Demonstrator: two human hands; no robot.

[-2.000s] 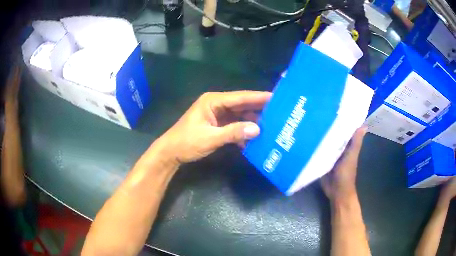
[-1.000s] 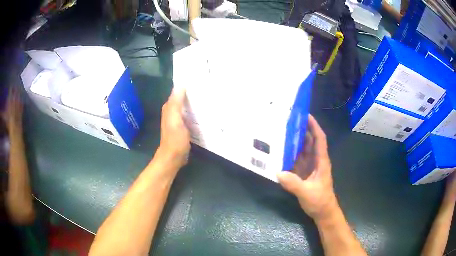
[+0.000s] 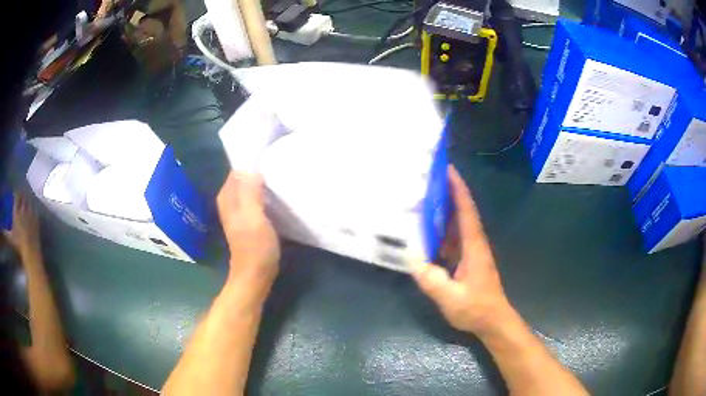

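An open retail carton (image 3: pixel 341 224) is between my hands above the green bench top, tilted toward me and slightly blurred. Its large white lid flap (image 3: pixel 348 97) stands up at the back, and its blue end faces right. A white rounded shape, overexposed, shows inside. My left hand (image 3: pixel 249 224) grips the carton's left end. My right hand (image 3: pixel 464 263) grips the right end, thumb at the lower front corner, fingers behind the blue panel.
Another open carton (image 3: pixel 124 193) stands at left with a white unit inside. Closed blue-and-white cartons (image 3: pixel 608 116) are stacked at right. A yellow-and-black device (image 3: pixel 458 58) and a white power strip (image 3: pixel 306 29) lie at the back. Another person's arm (image 3: pixel 39 294) is at far left, another at the right edge.
The carton was turned from its blue end facing me to its white long side facing me, then tipped so its inside shows. My left hand moved from the blue end to the carton's left end.
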